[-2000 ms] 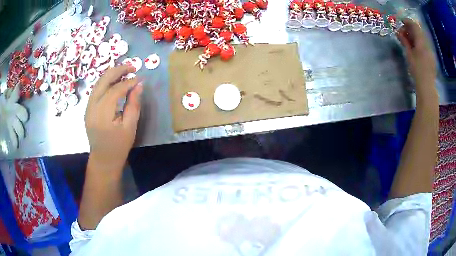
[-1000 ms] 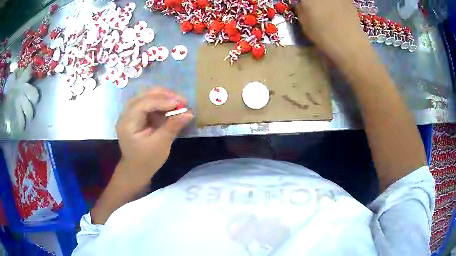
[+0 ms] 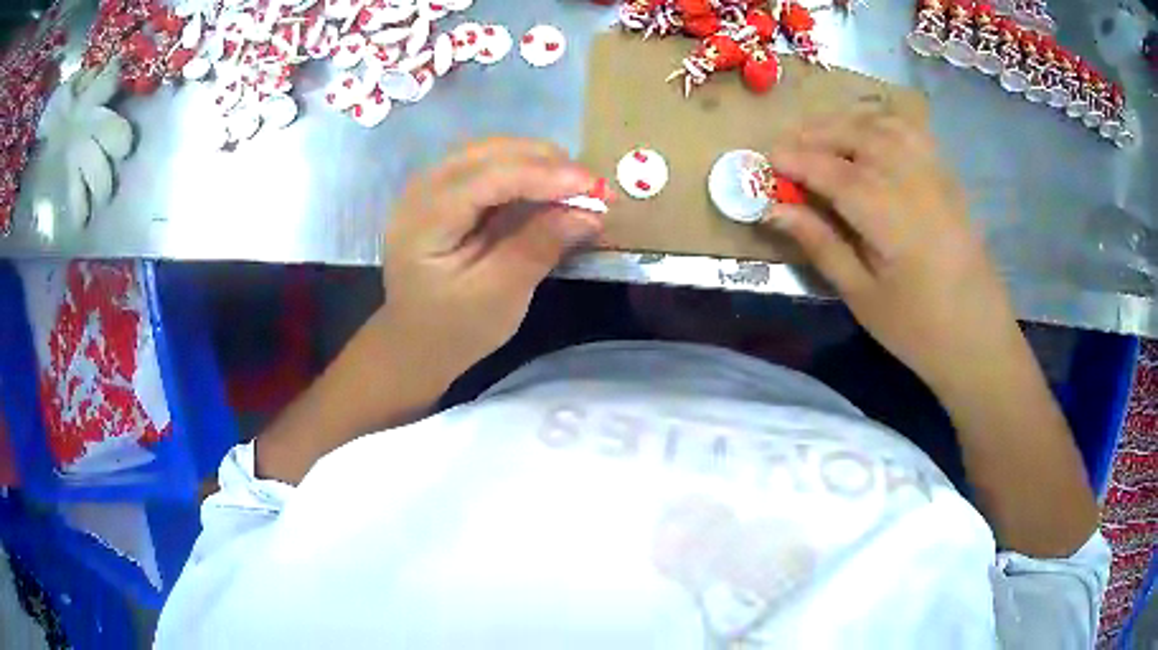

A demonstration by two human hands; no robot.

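My left hand (image 3: 489, 222) pinches a round white base (image 3: 585, 203) with a red part on top, at the left edge of the cardboard mat (image 3: 711, 114). My right hand (image 3: 876, 203) holds a figurine body (image 3: 782, 189) by its red head, its striped limbs over the white glue dish (image 3: 734, 187); whether they touch it I cannot tell. Another round base with two red spots (image 3: 641, 173) lies on the mat between my hands.
Loose bases (image 3: 381, 57) lie in a pile at the upper left, with red-headed parts (image 3: 140, 51) and a limp white glove (image 3: 86, 142) further left. Figurine bodies (image 3: 720, 53) heap beyond the mat. Assembled figurines (image 3: 1016, 64) stand in rows at the upper right. A blue crate (image 3: 191, 381) is below left.
My right hand has come from the far right rows, past the body heap, to the dish with a figurine body. My left hand has picked up a base and moved right to the mat.
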